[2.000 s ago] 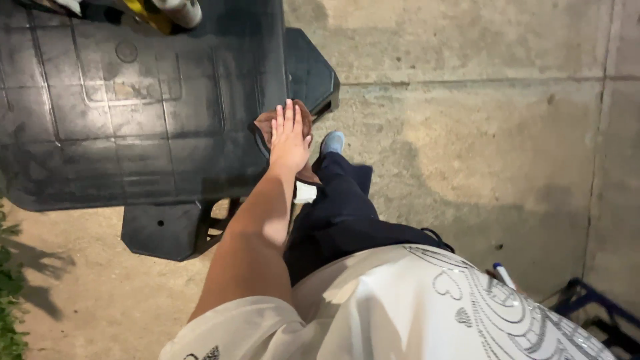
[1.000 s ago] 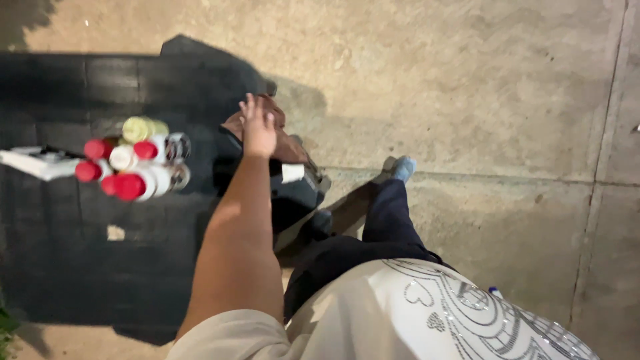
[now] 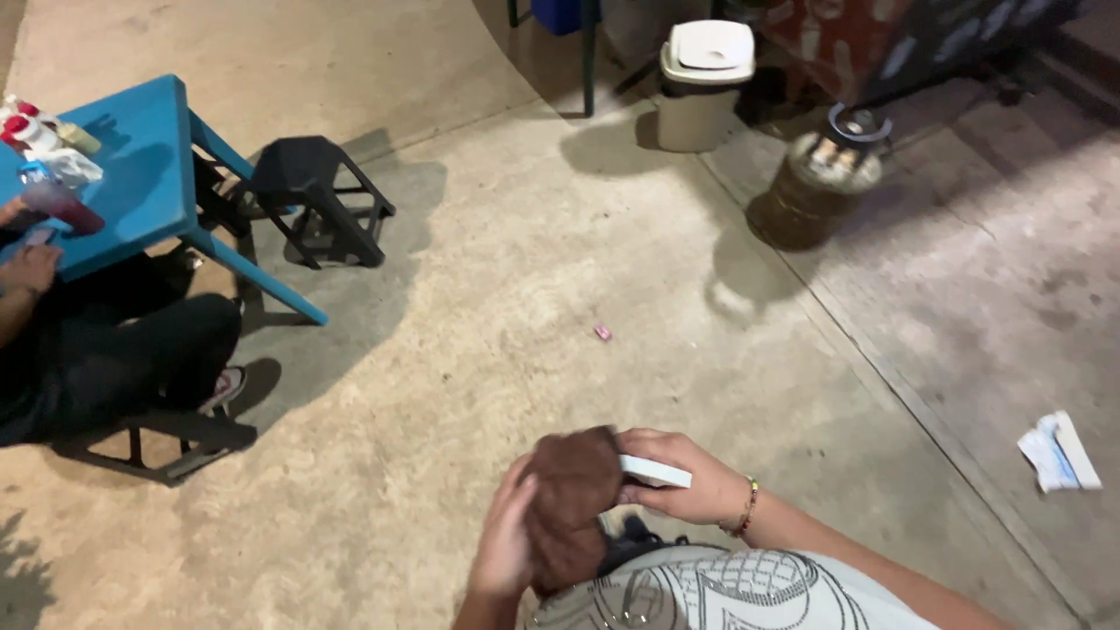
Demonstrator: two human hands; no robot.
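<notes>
A crumpled brown cloth [image 3: 573, 503] is bunched up in front of my shirt, low in the head view. My left hand [image 3: 507, 525] grips the cloth from its left side. On the cloth's right, my right hand [image 3: 678, 477], with a beaded bracelet at the wrist, holds a small flat white object [image 3: 654, 472] between thumb and fingers. That object's left end meets the cloth; what it is cannot be told.
At left a person sits on a stool [image 3: 166, 442] by a blue table [image 3: 131, 166] with bottles. A black stool [image 3: 319, 188], a lidded bin [image 3: 707, 87] and a metal cylinder [image 3: 814, 188] stand ahead. Litter [image 3: 1059, 453] lies at right.
The view has shifted greatly, from a dark table to open floor. One hand was on the brown cloth before; now both hands are together at it, and the right one holds the white object.
</notes>
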